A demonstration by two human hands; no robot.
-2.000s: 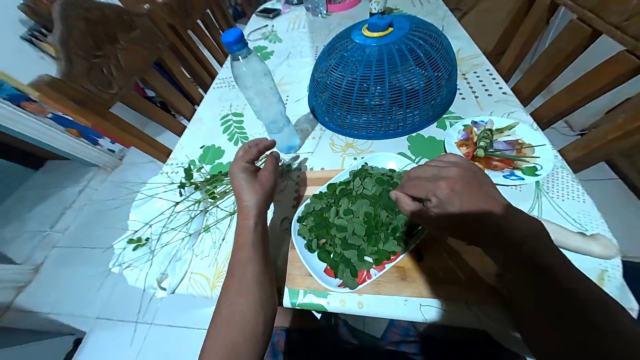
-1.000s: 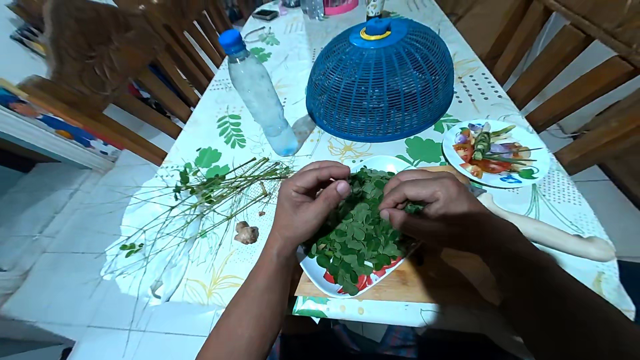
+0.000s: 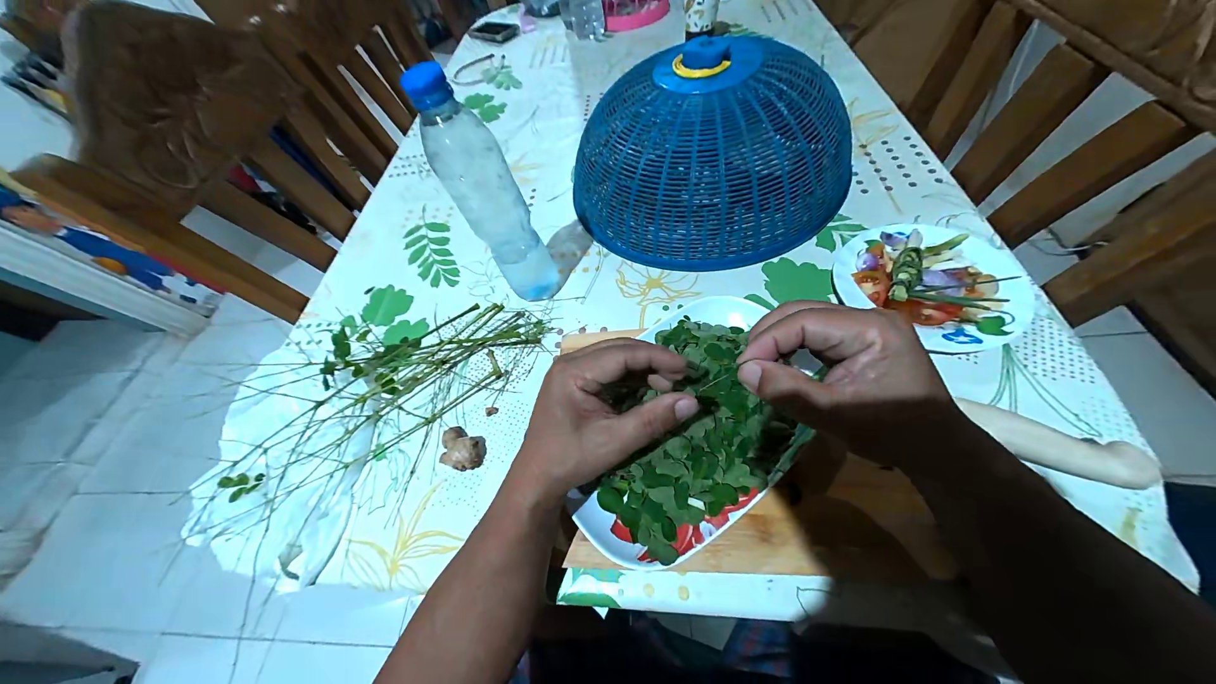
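A white plate with red pattern (image 3: 597, 530) sits on a wooden board (image 3: 807, 541), heaped with small round green leaves (image 3: 679, 475). Over the heap's left side is my left hand (image 3: 608, 408), its thumb and fingertips curled above the leaves; whether it pinches a stem is unclear. My right hand (image 3: 845, 380) pinches a thin leafy sprig between thumb and forefinger above the heap. Stripped green stems (image 3: 427, 366) lie in a loose pile on the tablecloth to the left, beside a piece of ginger root (image 3: 463, 448).
Behind the plate stand a blue plastic food cover (image 3: 712, 161) and a clear bottle with a blue cap (image 3: 489, 190). At right are a plate of cut vegetables (image 3: 1021, 309) and a long pale object (image 3: 1054, 442). Wooden chairs (image 3: 1073, 133) flank the table.
My left hand has come from beside the plate to above the leaves, near my right hand. The ginger, visible one second ago, was not visible in the earliest frame.
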